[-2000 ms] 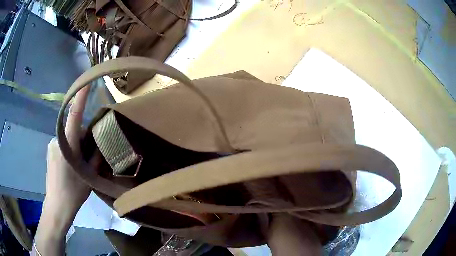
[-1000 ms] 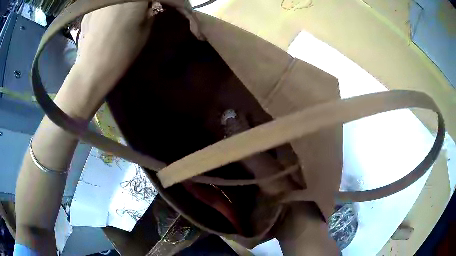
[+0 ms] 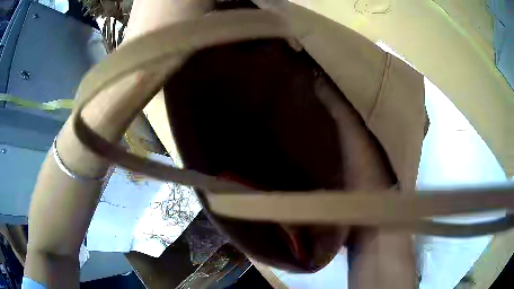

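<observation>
A large brown bag [image 3: 400, 101] lies with its wide, dark mouth facing me. One tan-brown strap [image 3: 315, 208] crosses its near side and runs off the right edge; the other strap [image 3: 135, 48] loops over my left arm. My left forearm [image 3: 67, 197], with a thin bracelet, reaches up to the far left of the mouth. My left hand is cut off or unclear at the top edge. My right hand [image 3: 338, 113] reaches inside the bag along its right side, dim and blurred, fingers unclear. A red-orange line [image 3: 296, 242] shows inside near the lower rim.
White sheets [image 3: 456, 141] lie on the yellow-tan table [image 3: 462, 51] at right. Dark thread ends [image 3: 169, 211] lie on white paper at lower left, beside clear crinkled plastic [image 3: 208, 240]. A grey cabinet [image 3: 51, 68] stands at left. Brown strands show at top left.
The bag mouth has opened wider and shifted right and up in the picture. My left arm has reached across its far side. My right hand has moved further up inside. The near strap has swung right.
</observation>
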